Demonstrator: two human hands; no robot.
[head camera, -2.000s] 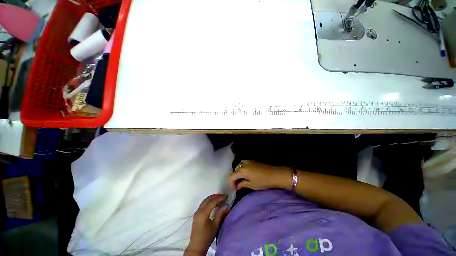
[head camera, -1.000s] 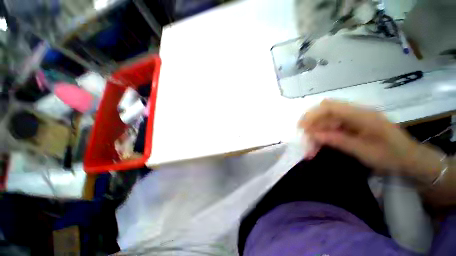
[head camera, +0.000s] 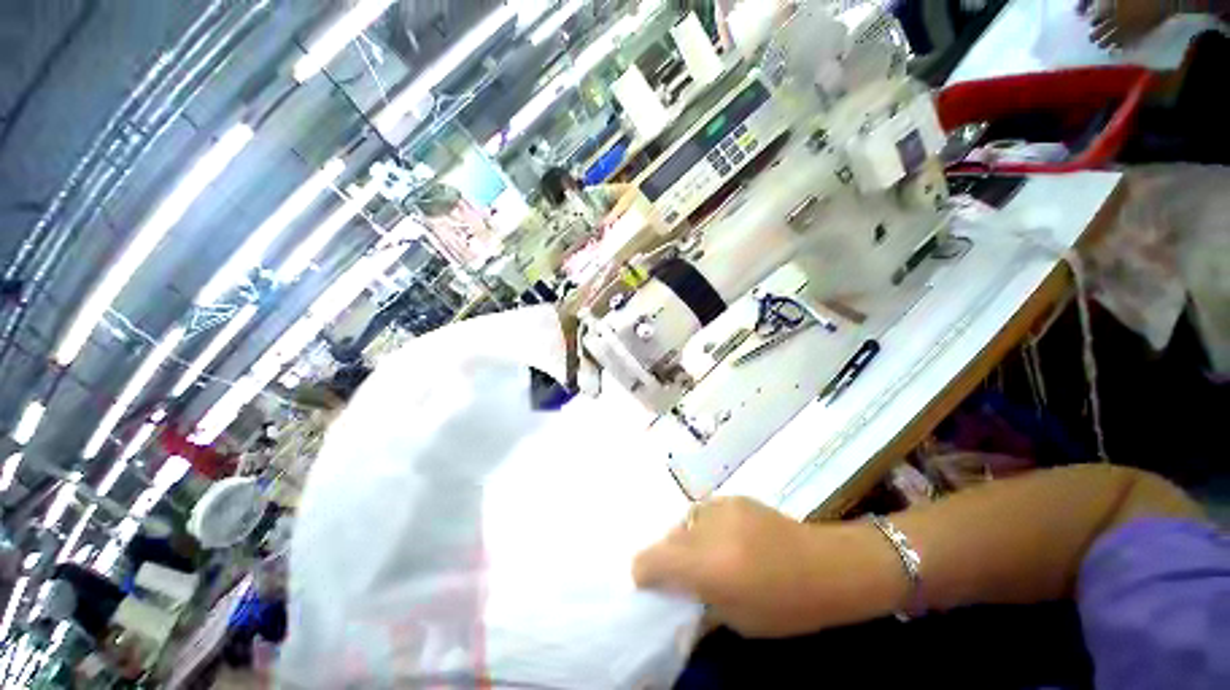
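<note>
A large white cloth is raised in front of me and spreads over the left part of the machine table. My right hand, with a bracelet at the wrist, is closed on the cloth's right edge near the table's front edge. My left hand is not in view. The sewing machine, off-white with a black band, stands behind the cloth's right side. The cloth hides part of the table.
Black snips and looped scissors lie on the machine table. A control panel is on the machine. A red basket and another person's hand are at the upper right. Pale cloth hangs at the right table edge.
The view has swung up and right from the lap and table to the machine and room. The white cloth has come up from the lap, held by my right hand. My left hand has left view.
</note>
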